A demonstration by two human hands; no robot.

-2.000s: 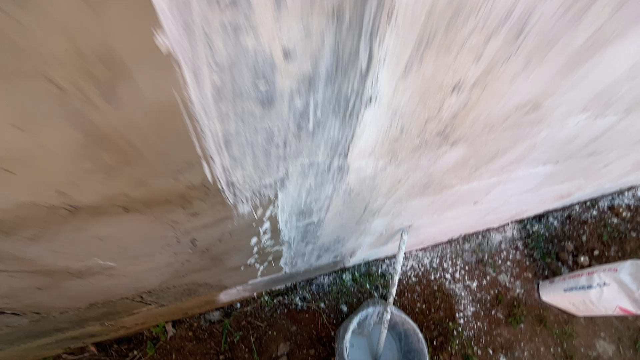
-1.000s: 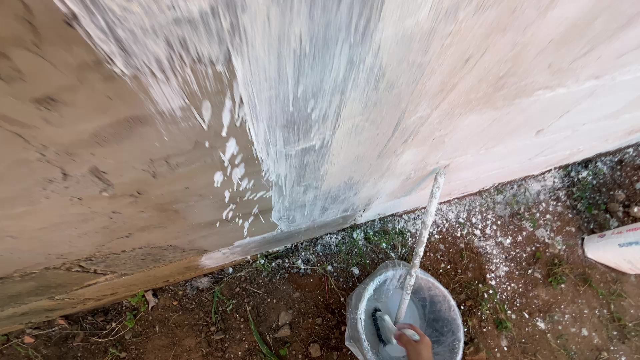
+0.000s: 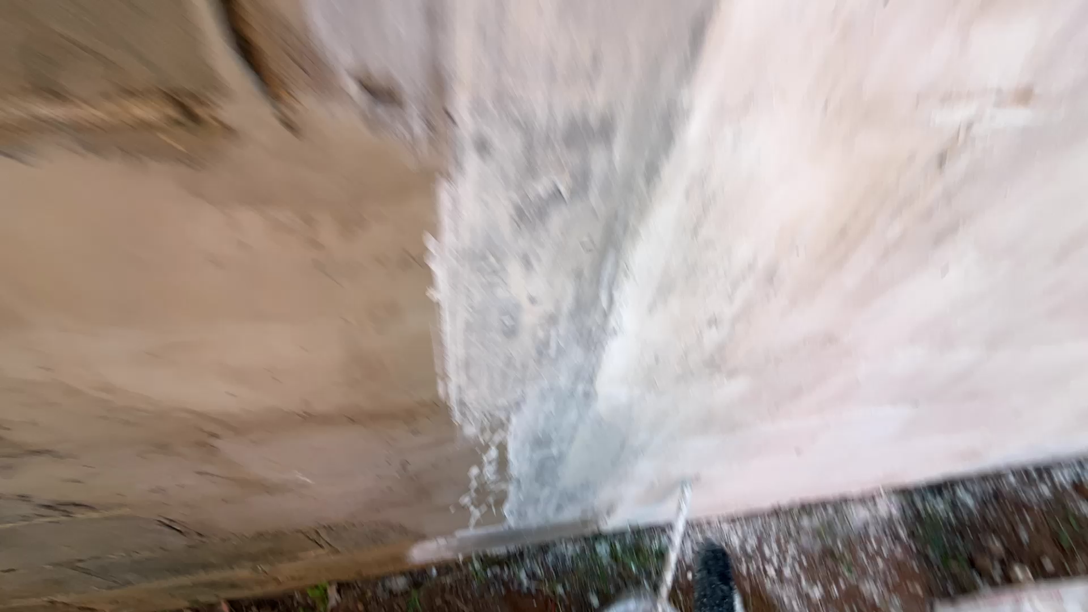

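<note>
Neither of my hands shows in the head view. At the bottom edge a dark-bristled brush (image 3: 714,578) stands up into view, its lower part cut off by the frame. Just left of it a white-coated stick (image 3: 676,540) leans out of the bucket, whose plastic-lined rim (image 3: 631,603) barely shows. Beyond them rises a wall with a wet greyish-white painted strip (image 3: 544,280) down its middle. To the left the wall is bare brown plaster (image 3: 221,297); to the right lies a paler whitish surface (image 3: 833,297). The picture is blurred.
Along the foot of the wall runs a narrow ledge (image 3: 510,537), partly white. Reddish soil (image 3: 807,561) with white splatters and tufts of grass lies below it. A pale bag (image 3: 1020,597) pokes in at the bottom right corner.
The hand that was at the bucket one second ago is out of view. The dark-bristled brush, earlier inside the bucket, is now up beside the stick. The view has tilted upward.
</note>
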